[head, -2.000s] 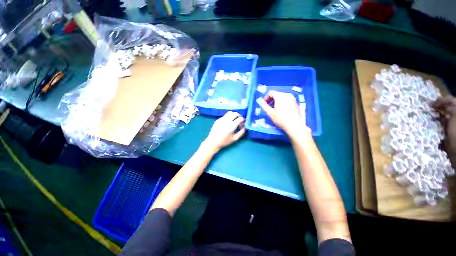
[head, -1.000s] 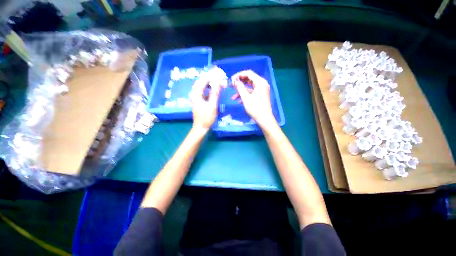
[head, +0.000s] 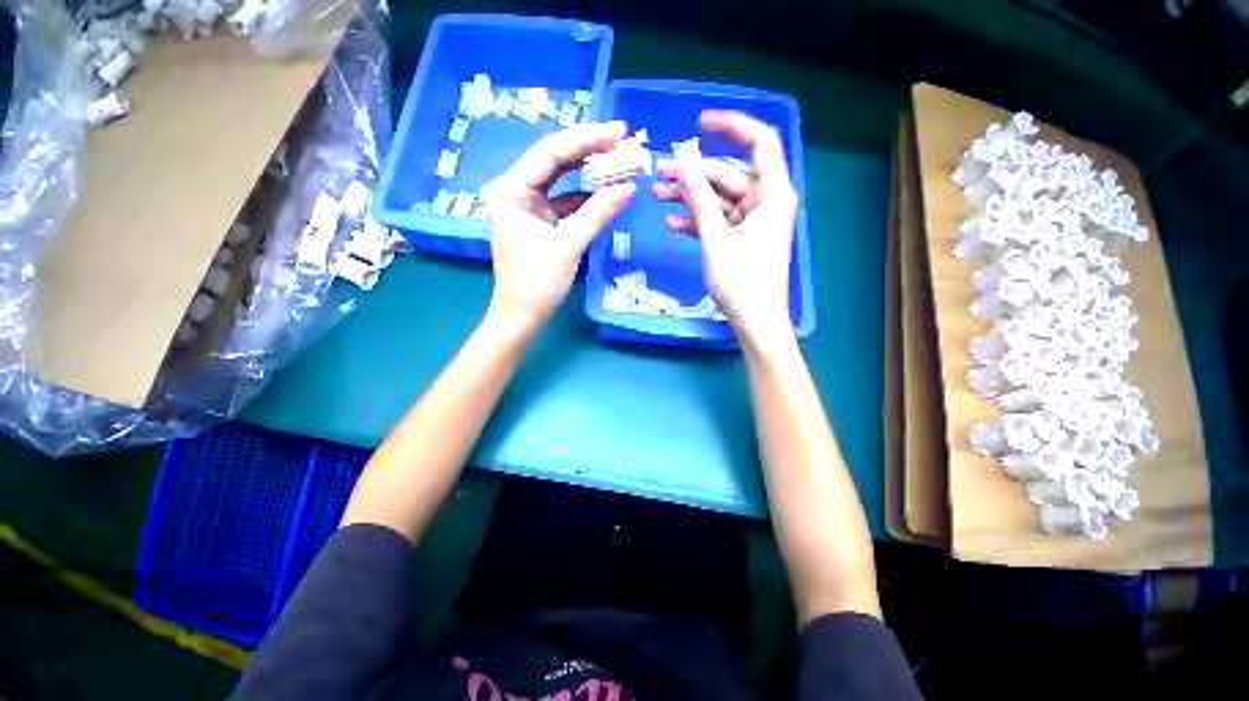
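Observation:
My left hand [head: 545, 226] holds a white plastic housing [head: 619, 162] between thumb and fingers, above the gap between the two blue bins. My right hand [head: 742, 226] is just right of it and pinches a small white piece [head: 685, 148] between thumb and fingers. The housing and the small piece are close but apart. The right parts bin [head: 805, 274] lies under my right hand with small white pieces at its bottom. The left parts bin [head: 411, 137] holds small white pieces along its edges.
A clear plastic bag [head: 295, 322] at left holds white housings [head: 322, 230] under a cardboard divider [head: 151, 206]. A blue basket [head: 226, 527] stands low at left. At right, white and clear assemblies [head: 1048, 301] lie in rows on stacked cardboard sheets [head: 959, 479].
Both hands came up from the bins and now hold parts facing each other. The view has shifted. The other person's hand at the far right has gone from view.

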